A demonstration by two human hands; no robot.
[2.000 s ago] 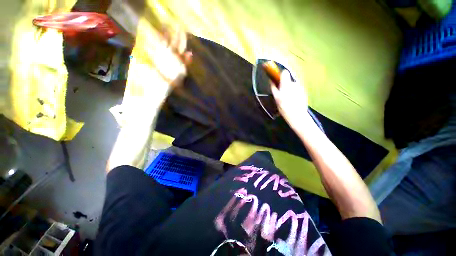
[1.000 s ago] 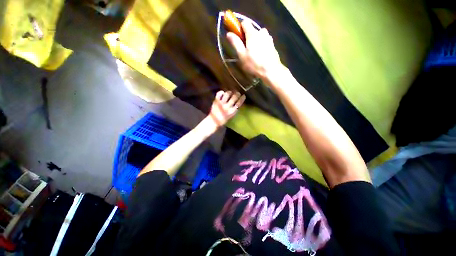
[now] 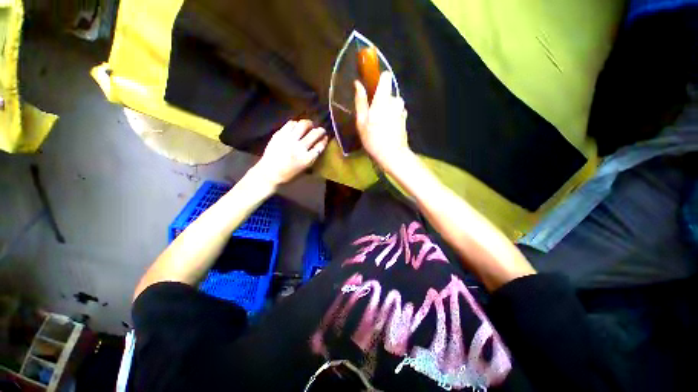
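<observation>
Black trousers (image 3: 474, 115) lie spread over the yellow table cover (image 3: 528, 46), with a narrow leg end at the right. My right hand (image 3: 383, 122) grips the orange-brown handle of the steam iron (image 3: 344, 96). The iron lies on the trousers near the table's near edge, its pointed tip toward the far side. My left hand (image 3: 295, 151) rests on the trousers' near edge, just left of the iron, fingers bent on the cloth. Whether it pinches the cloth is hidden.
A blue plastic crate (image 3: 222, 283) stands on the floor below the table edge. Another yellow-covered surface (image 3: 34, 126) is at the far left. Pale blue cloth (image 3: 570, 210) and dark cloth (image 3: 643, 84) lie at the right. A compartment tray (image 3: 53, 348) is at lower left.
My left hand has come from the far left part of the trousers to their near edge. The iron has moved left and nearer the table edge. The camera view has shifted.
</observation>
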